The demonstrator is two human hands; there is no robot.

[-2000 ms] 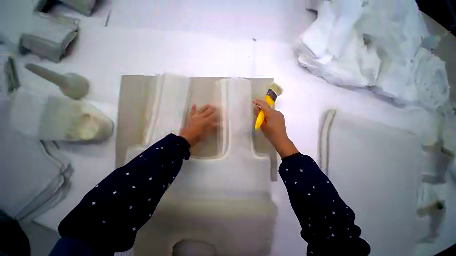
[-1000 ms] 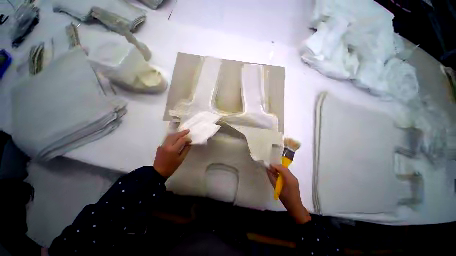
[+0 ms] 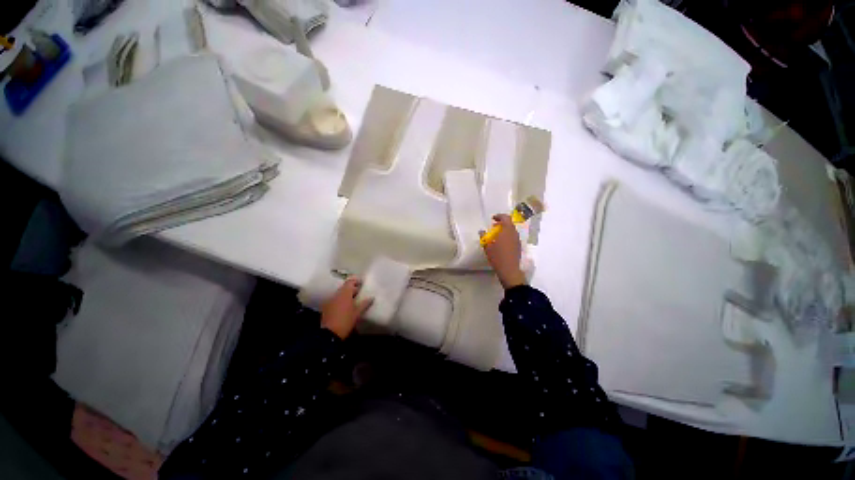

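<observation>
A pale cut panel (image 3: 405,208) with strap arms and a U-shaped gap lies on a grey-beige backing board (image 3: 377,131), its edges lined in a cream sheen. Another pale piece is folded over near the table's front edge; my left hand (image 3: 345,307) grips its white folded strap end (image 3: 384,289). My right hand (image 3: 504,251) holds the yellow-handled glue brush (image 3: 514,221), bristles pointing up and right, over the panel's right arm. A second strap (image 3: 464,211) lies across the panel beside this hand.
A glue container (image 3: 323,124) lies on its side at upper left, beside a panel stack (image 3: 169,141). A blue tray (image 3: 37,80) is far left. A second panel pile (image 3: 656,300) is right, crumpled white material (image 3: 670,122) upper right. More panels (image 3: 150,328) lie below the table edge.
The view has shifted left. The piece held between my hands has been lowered and turned; its right strap now lies over the panel. My right hand has moved up with the brush.
</observation>
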